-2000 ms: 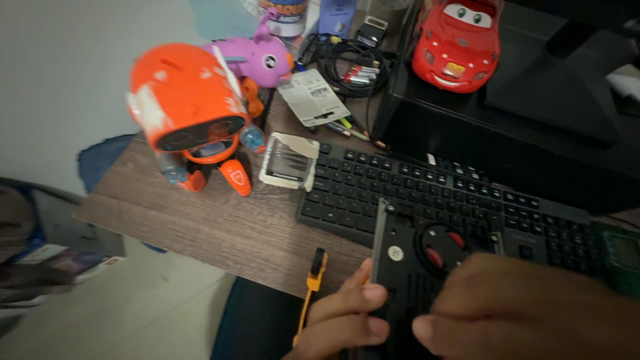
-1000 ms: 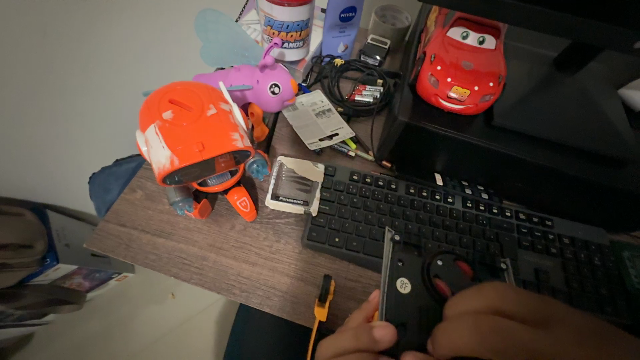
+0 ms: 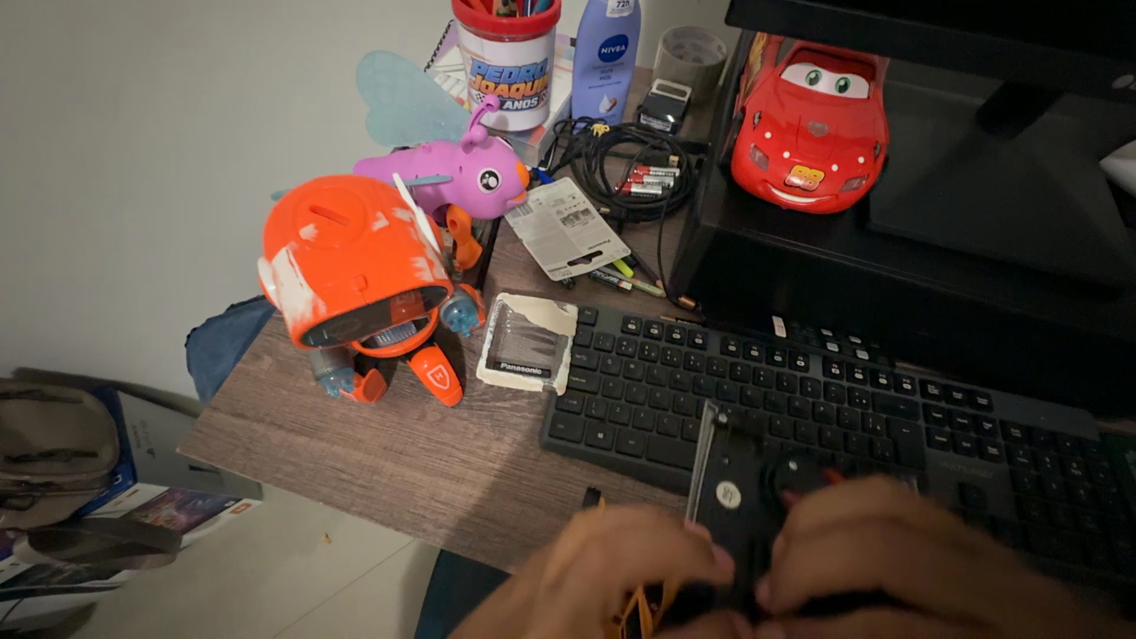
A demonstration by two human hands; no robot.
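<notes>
At the lower right, a black plastic device with a metal side rail [image 3: 732, 497] and a round sticker lies partly over a black keyboard [image 3: 648, 382]. My left hand [image 3: 621, 568] holds its left edge, with fingers curled. My right hand [image 3: 896, 559] is on its right part, over a round piece with red on it; its fingertips are blurred, and what they grip is hidden. Orange straps or parts [image 3: 643, 608] show beneath my left hand. An opened Panasonic blister pack [image 3: 530, 346] touches the keyboard's left end, near a battery card [image 3: 568, 229].
An orange robot toy [image 3: 355, 257] stands on the wooden desk [image 3: 390, 461], before a purple winged toy [image 3: 444, 177]. Behind are a cup of pens [image 3: 506, 71], a lotion bottle [image 3: 606, 62], coiled cable [image 3: 612, 169] and batteries [image 3: 650, 180]. A red toy car [image 3: 812, 133] sits on the monitor riser [image 3: 799, 257].
My left hand has moved up along the device and now covers much of the orange item seen beside it before. My right hand stays over the device's round piece.
</notes>
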